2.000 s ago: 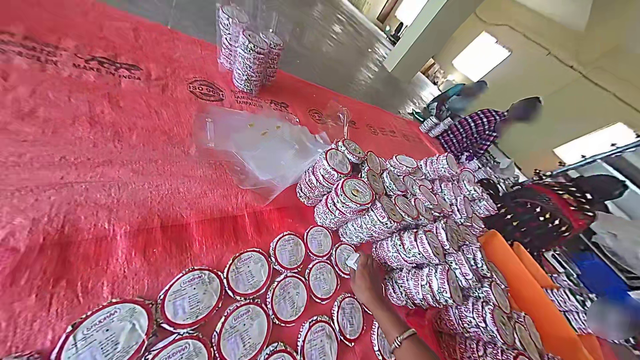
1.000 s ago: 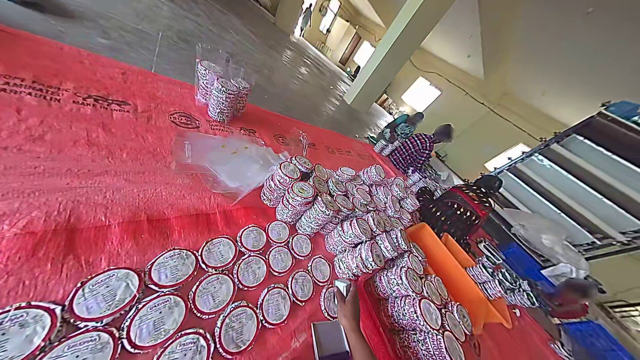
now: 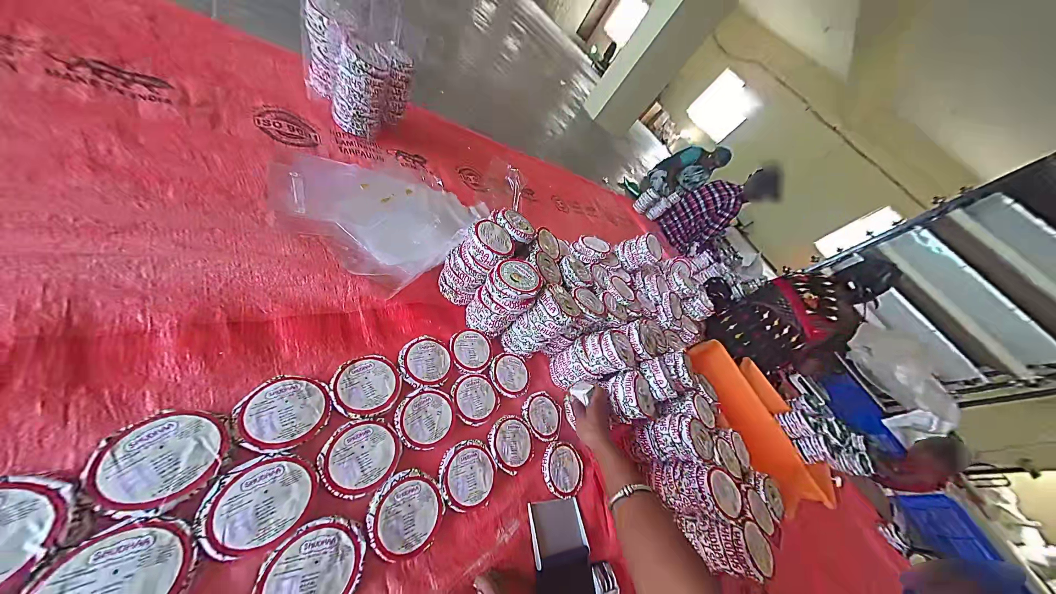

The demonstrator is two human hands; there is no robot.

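My right hand (image 3: 592,417), with a bracelet at the wrist, pinches a small white piece (image 3: 582,393) at the edge of the piled discs. Round wrapped discs (image 3: 426,418) with white labels and red rims lie flat in rows to its left. Stacks of similar patterned discs (image 3: 685,437) lie heaped beside and beyond it. Below the hand is a small grey-and-dark box (image 3: 558,528). Only a bit of my left hand (image 3: 488,584) shows at the bottom edge, left of the box; what it holds is hidden.
A red tarpaulin (image 3: 165,272) lies under the discs. Clear plastic bags (image 3: 396,219) lie behind the rows, near bagged stacks (image 3: 360,87). An orange tray (image 3: 751,421) stands right of the heap. Other people (image 3: 701,214) sit farther back.
The grey-and-dark box, out of view in the oldest frame, shows below my right hand in the later two. My right hand stays near the edge of the heap. The view shifts.
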